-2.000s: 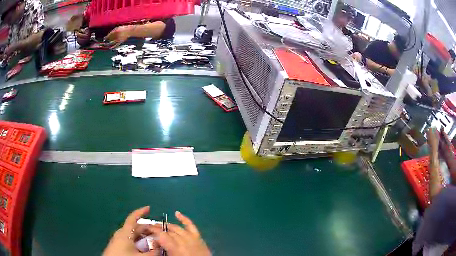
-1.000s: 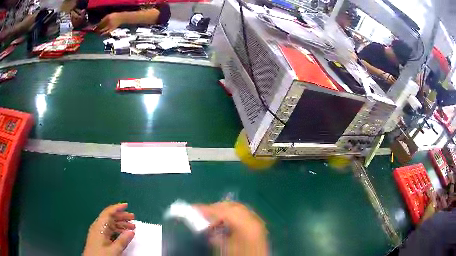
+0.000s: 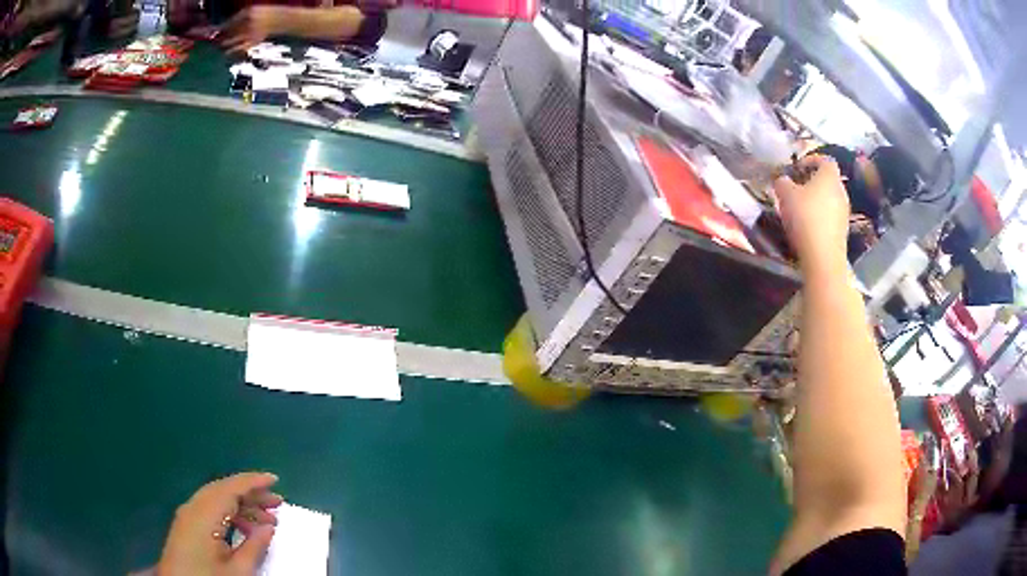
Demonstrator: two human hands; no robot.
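Observation:
My left hand [image 3: 220, 527] is at the bottom left, cut off by the picture's edge. It holds a white sheet [image 3: 300, 542] by its left side, between thumb and fingers. Small white dots show on the fingers. My right arm reaches up from the lower right. My right hand [image 3: 813, 203] is over the top right part of the grey bench instrument [image 3: 664, 304], fingers bent together. Something dark shows at the fingertips, too small to tell. Another white sheet with a red edge [image 3: 322, 358] lies on the pale strip.
A red-and-white phone housing [image 3: 356, 191] lies on the green mat beyond the strip. A red tray [image 3: 20, 264] is at the left edge. Many loose parts [image 3: 349, 88] lie at the back near another person's arm. Housings and blurred hands are at the right. Yellow tape is at the instrument's feet.
My right hand has moved from the bench, where it held a crumpled white piece, up over the instrument. My left hand stays low with the sheet. The view has turned and tilted.

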